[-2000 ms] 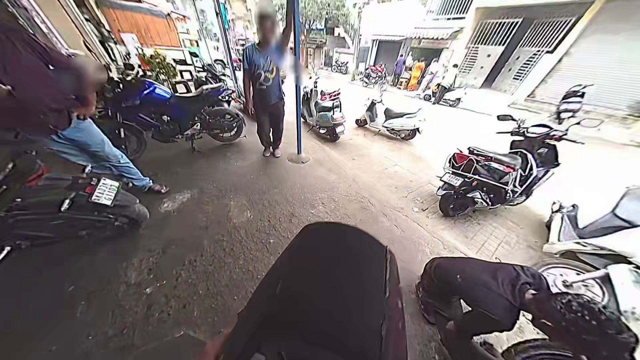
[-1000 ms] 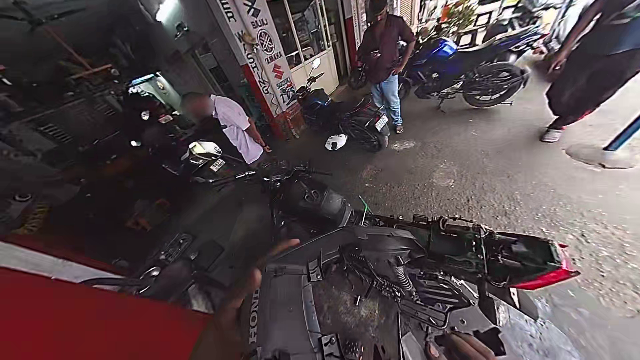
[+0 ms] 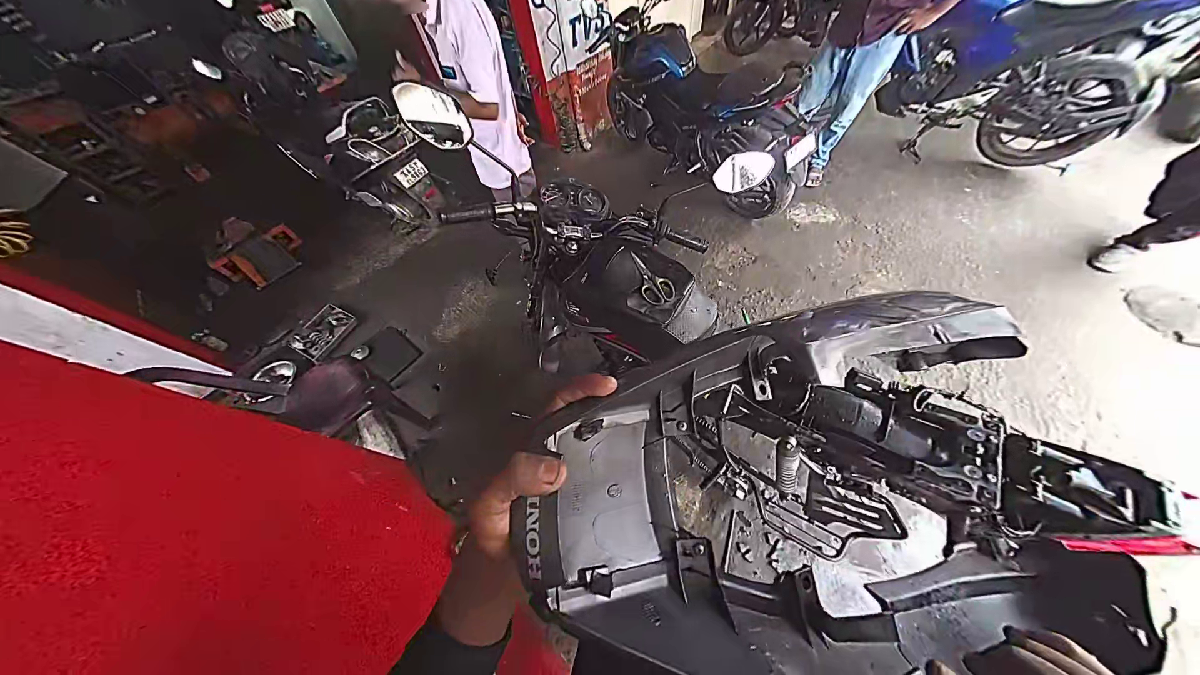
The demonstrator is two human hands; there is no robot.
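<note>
My left hand (image 3: 525,478) grips the near end of a dark Honda motorcycle body panel (image 3: 619,487), its thumb over the edge. The panel is a U-shaped plastic frame with clips and tabs on its inner side. At the lower right, my right hand (image 3: 1017,656) touches the panel's other arm; only some fingers show, so its grip is unclear. Beyond and partly through the panel's opening stands a motorcycle with its seat off and its rear frame (image 3: 937,441) bare. Scissors (image 3: 653,281) lie on its fuel tank (image 3: 619,272).
A red wall (image 3: 206,506) rises close on the left. Behind it on the floor are a parts tray (image 3: 323,333) and an orange stand (image 3: 258,253). A person in a light shirt (image 3: 478,94) stands beside a parked scooter (image 3: 394,159); another in jeans (image 3: 839,94) stands near parked motorcycles (image 3: 1059,103).
The view has swung from the street to the workshop. Since one second ago, the panel stands more to the right of the red wall, with my left hand on its end.
</note>
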